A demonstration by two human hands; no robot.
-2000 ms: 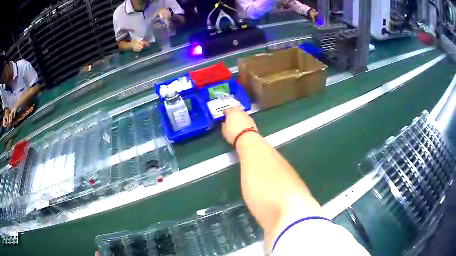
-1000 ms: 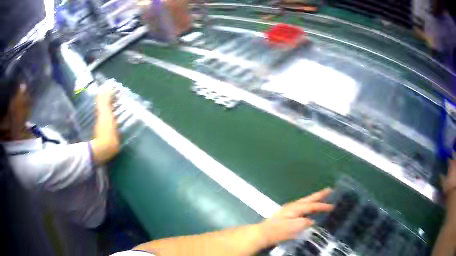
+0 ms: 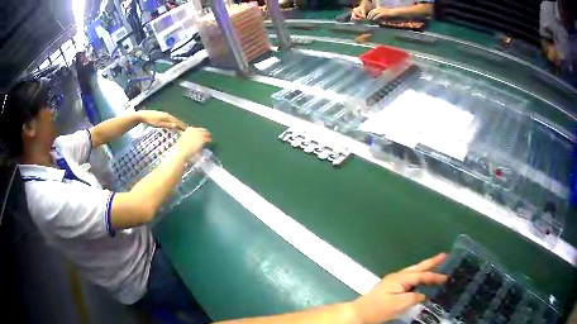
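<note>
My left hand reaches in from the bottom, bare, fingers spread, over the left edge of a clear blister tray. Small black parts sit in rows in the tray, which the lower edge cuts off. A silvery part with rings lies just below my left hand, partly cut off; I see no grip on it. My right hand is out of the picture.
A linked part strip lies on the green belt. Clear middle trays carry a white sheet and red tray. At left, a person works over a filled tray. A pink-orange tray stack stands by metal posts.
The view has swung left from the blue bins, and my right hand has left the picture. My left hand has come in over the tray. The neighbour's arms have moved over their tray.
</note>
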